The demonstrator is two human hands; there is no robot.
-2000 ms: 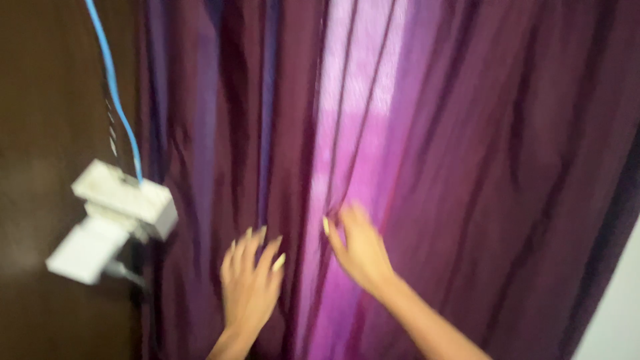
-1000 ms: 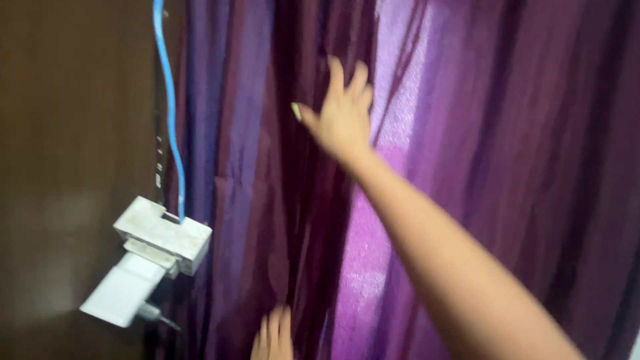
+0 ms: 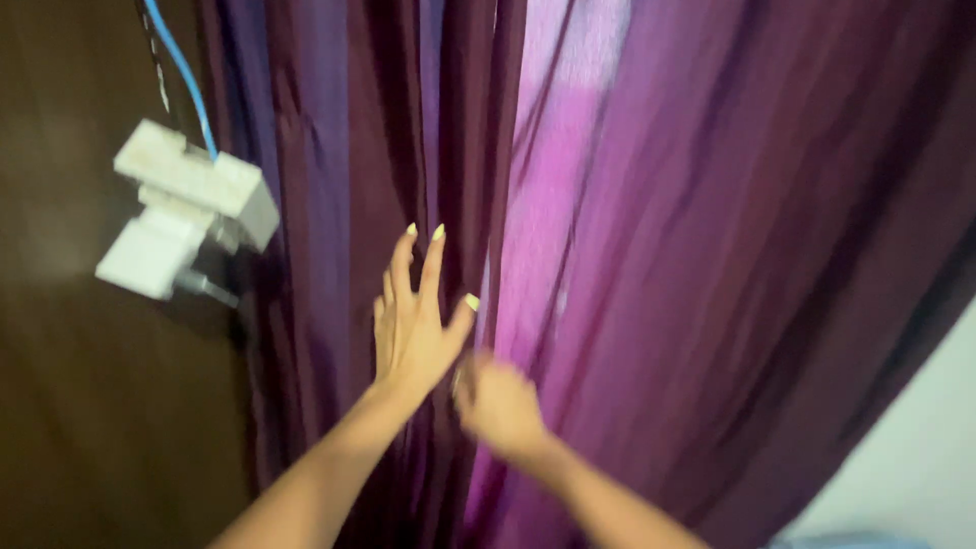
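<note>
Purple and maroon curtains (image 3: 686,229) hang in folds ahead of me, with a brighter pink-violet strip (image 3: 545,198) down the middle. My left hand (image 3: 415,320) is raised against the dark folds left of that strip, fingers apart, holding nothing visible. Just to its lower right is my right hand (image 3: 499,404), blurred, its fingers bent in close to the curtain. Whether it grips any fabric cannot be made out.
At the left, a white socket box (image 3: 198,175) hangs by a blue cable (image 3: 179,61), with a white adapter (image 3: 152,252) plugged in below. Behind it stands a brown wooden surface (image 3: 99,381). A pale wall (image 3: 915,450) shows at the lower right.
My right hand has come down from high on the curtain to near my left hand. My left hand, mostly out of view a second ago, is now raised in full view.
</note>
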